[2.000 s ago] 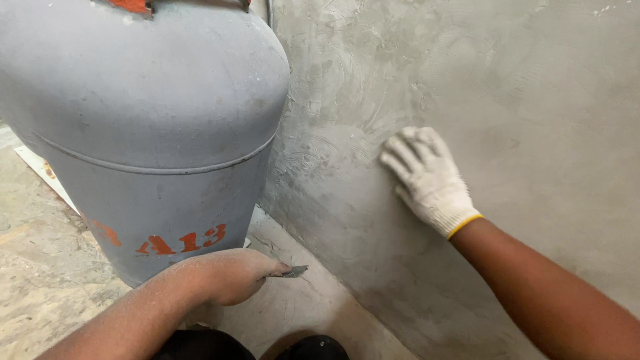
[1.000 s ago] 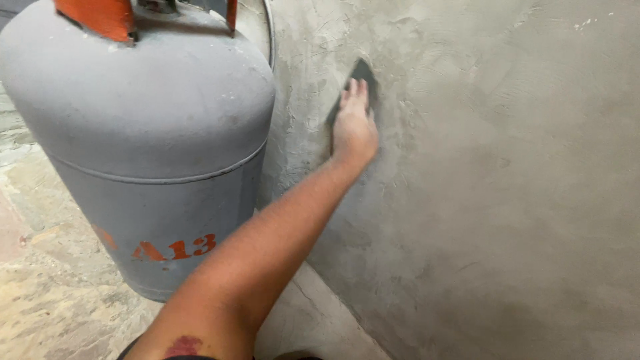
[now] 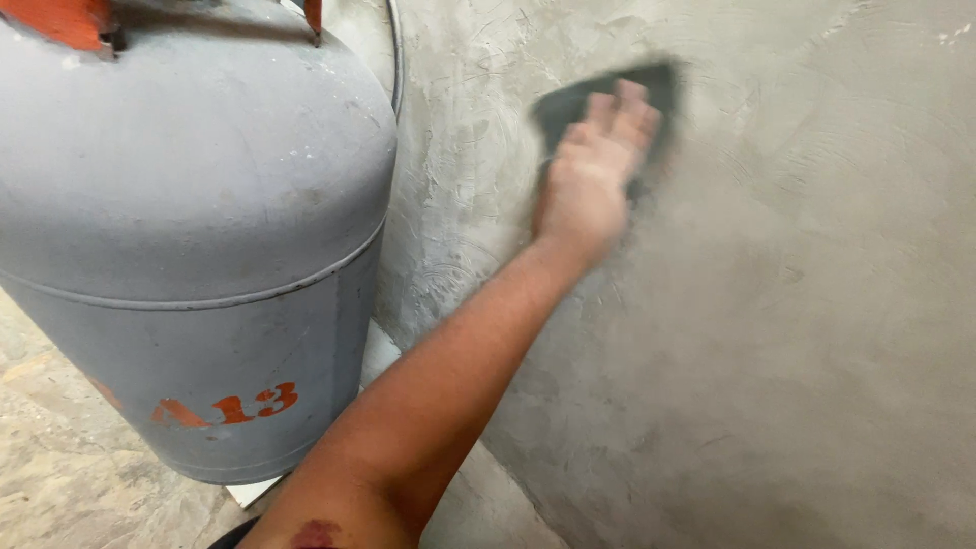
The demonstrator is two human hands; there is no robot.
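Note:
My bare left hand reaches up to the grey plastered wall, blurred by motion. Beneath its fingers is a dark flat sheet, perhaps sandpaper, held against the wall surface. The sheet's edges show above and on both sides of the fingers; the palm hides its middle. Around the hand, the plaster has uneven trowel marks and paler patches. My right hand is out of the frame.
A large grey gas cylinder with orange markings and an orange collar stands at the left, close to the wall. A dark hose runs behind it. A white flat piece lies by its base on the mottled floor.
My left hand was low beside the cylinder, then rose to the wall with the dark sheet, and is now farther right. The gloved right hand, first on the wall, has left the view.

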